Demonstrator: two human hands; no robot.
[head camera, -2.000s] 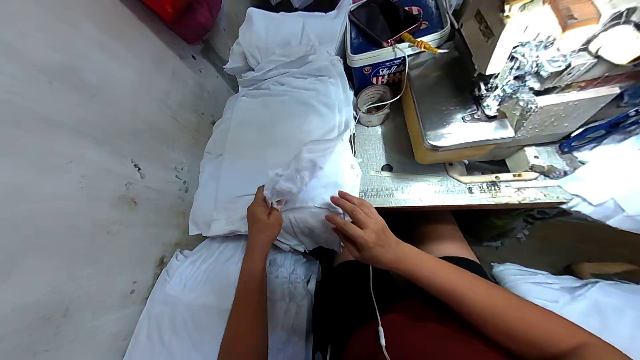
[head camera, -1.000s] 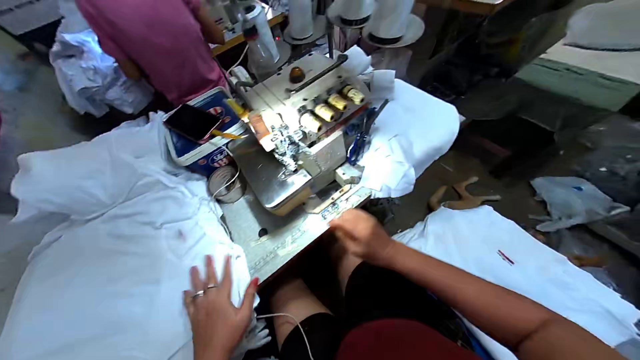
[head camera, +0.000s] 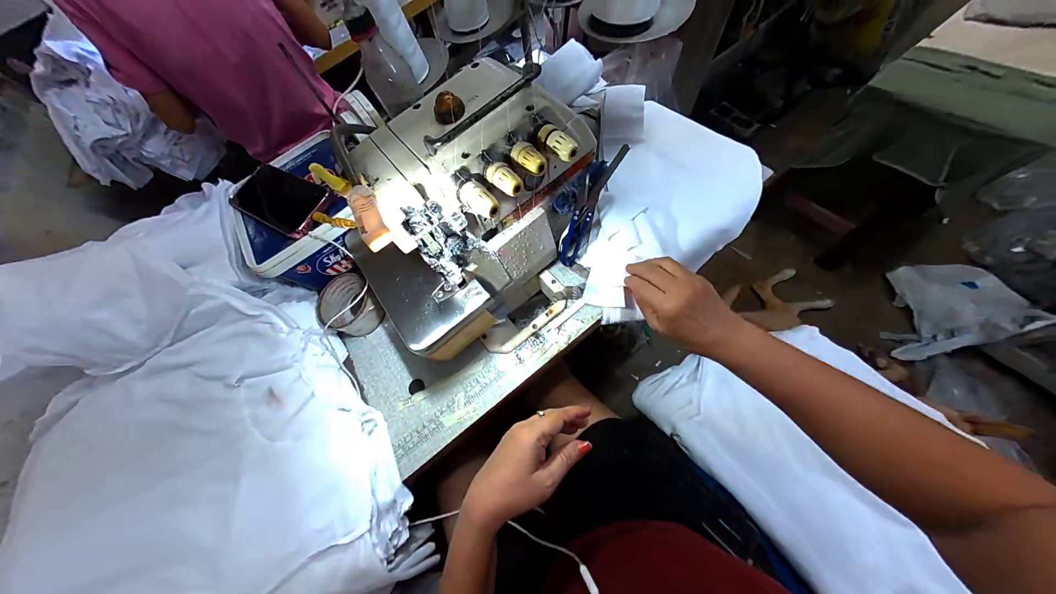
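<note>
My right hand (head camera: 681, 307) has its fingertips on the edge of small white fabric pieces (head camera: 610, 276) at the right end of the sewing table; whether it grips one is hard to tell. My left hand (head camera: 528, 466) hovers over my lap, fingers apart, holding nothing. Between and beyond the hands stands an overlock sewing machine (head camera: 495, 165) with yellow tension dials, its lamp lit over the metal plate (head camera: 429, 318). Blue-handled scissors (head camera: 582, 223) lie beside the fabric pieces. A large pile of white garments (head camera: 190, 412) spreads at the left.
A blue and white tub (head camera: 285, 264) carries a phone (head camera: 280, 200); a tape roll (head camera: 351, 305) stands beside it. White cloth (head camera: 792, 462) lies by my right side. A person in a pink shirt (head camera: 206, 66) is beyond the machine. A white cable (head camera: 544, 540) crosses my lap.
My left hand has come off the white garment pile to above my lap. My right hand has moved from the table's front edge to the small fabric pieces. The view swung right after the first frame.
</note>
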